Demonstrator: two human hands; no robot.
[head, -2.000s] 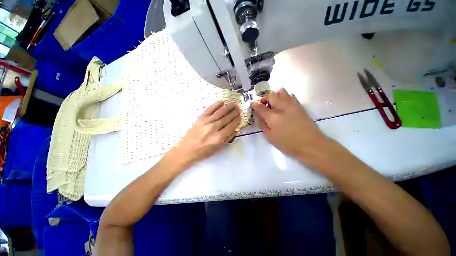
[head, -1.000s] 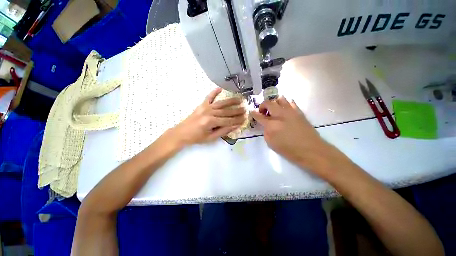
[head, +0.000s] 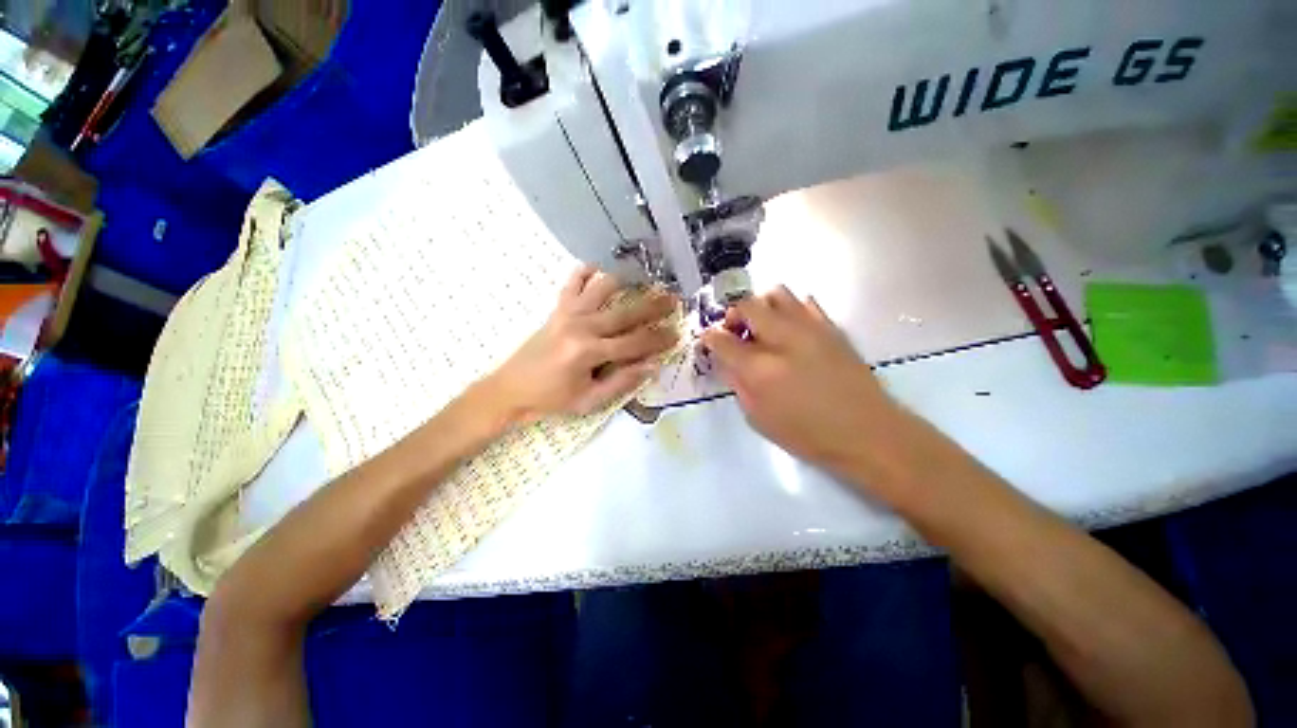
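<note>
A cream woven bag panel (head: 427, 285) lies on the white table, slanting from the needle area down to the front edge. My left hand (head: 590, 341) lies on the panel's right end, fingers bent over its edge left of the needle. My right hand (head: 782, 363) is just right of the presser foot, fingertips bunched close to the panel edge; whether they pinch anything is hidden. The sewing machine head (head: 854, 86) stands over both hands. The needle and foot are mostly hidden by fingers and glare.
Red-handled thread snips (head: 1050, 316) and a green pad (head: 1152, 333) lie at the right. Stacked cream bag pieces (head: 199, 384) hang over the table's left end. Blue bins (head: 128, 263) stand at the left, one with cardboard (head: 216, 83). The worn front table edge (head: 768, 559) is near my forearms.
The panel has turned, its far end swinging toward me and over the front edge. The handle loop has moved down behind my left forearm. Both hands remain near the needle.
</note>
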